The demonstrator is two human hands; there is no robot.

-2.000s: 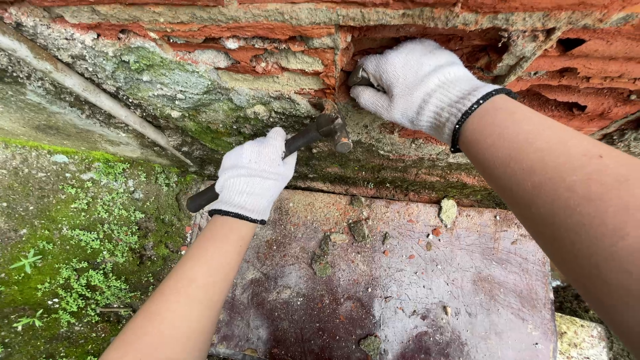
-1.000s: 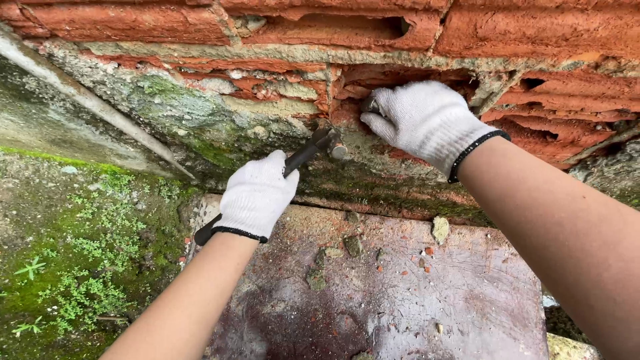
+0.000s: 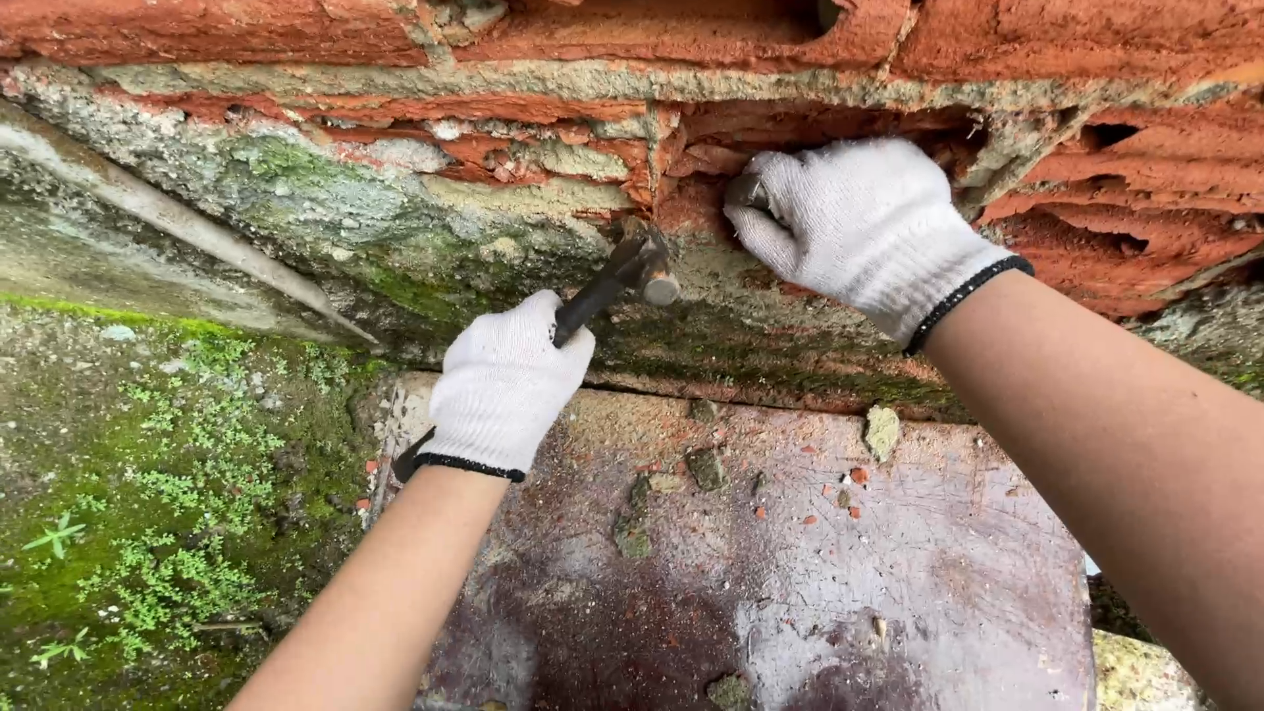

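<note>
My left hand (image 3: 509, 385), in a white knit glove with a black cuff edge, grips the dark handle of a hammer (image 3: 640, 265). The hammer's metal head is against or close to the mossy mortar of the brick wall (image 3: 474, 232). Up and to the right, my right hand (image 3: 854, 227), gloved the same way, is closed around a small metal piece (image 3: 748, 191) at a broken-out hollow in the red brick. Most of that piece is hidden by the fingers, so its kind cannot be told.
Below the wall lies a reddish-brown board (image 3: 770, 553) strewn with mortar chunks (image 3: 882, 433) and brick crumbs. A pale pipe (image 3: 188, 222) slants along the wall at left. Mossy ground with small green plants (image 3: 188, 533) spreads at lower left.
The hammer head has moved a little along the wall, its handle still in my left hand. My right hand stays at the brick hollow. The view has shifted slightly.
</note>
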